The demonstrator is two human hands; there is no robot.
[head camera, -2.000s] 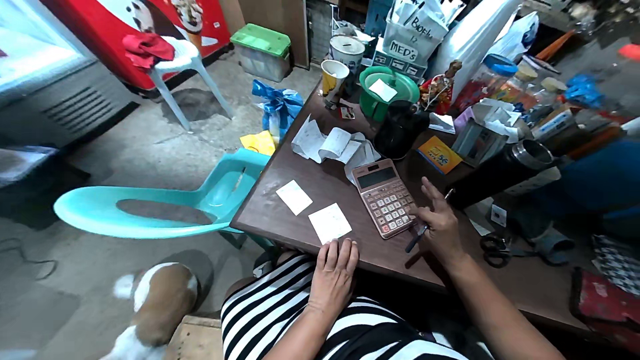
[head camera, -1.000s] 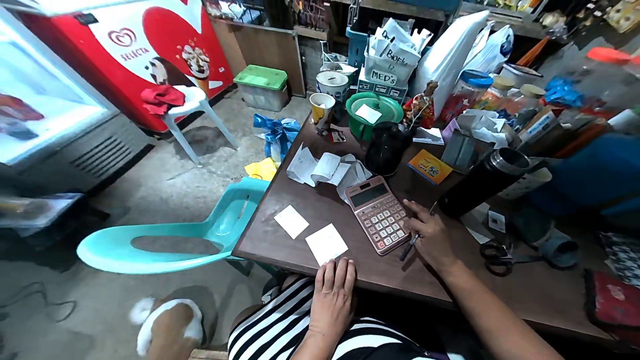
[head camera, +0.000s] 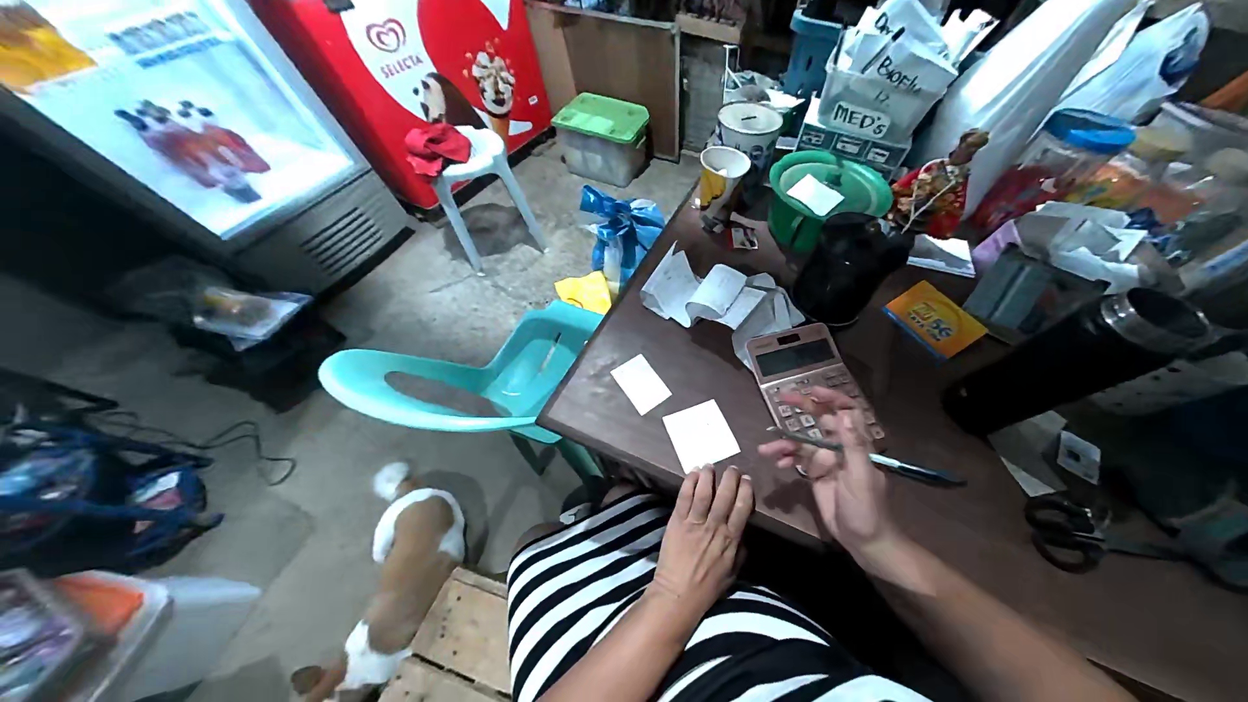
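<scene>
My left hand lies palm down at the table's front edge, its fingertips touching the lower edge of a white paper square. A smaller paper slip lies just up and left of it. My right hand is raised palm up at the lower end of a pink desk calculator, covering some of its keys. A pen lies across the right hand, held between its fingers. A long curled paper strip spreads behind the slips and reaches the calculator.
On the brown table stand a black tumbler, a green bucket, a paper cup and black-handled scissors. A yellow-orange card box lies behind the calculator. A turquoise plastic chair is at the left; a brown-and-white dog is on the floor.
My right hand has turned from palm down beside the calculator to palm up over its lower keys, the pen still in it. My left hand stays by the paper square. The view has shifted.
</scene>
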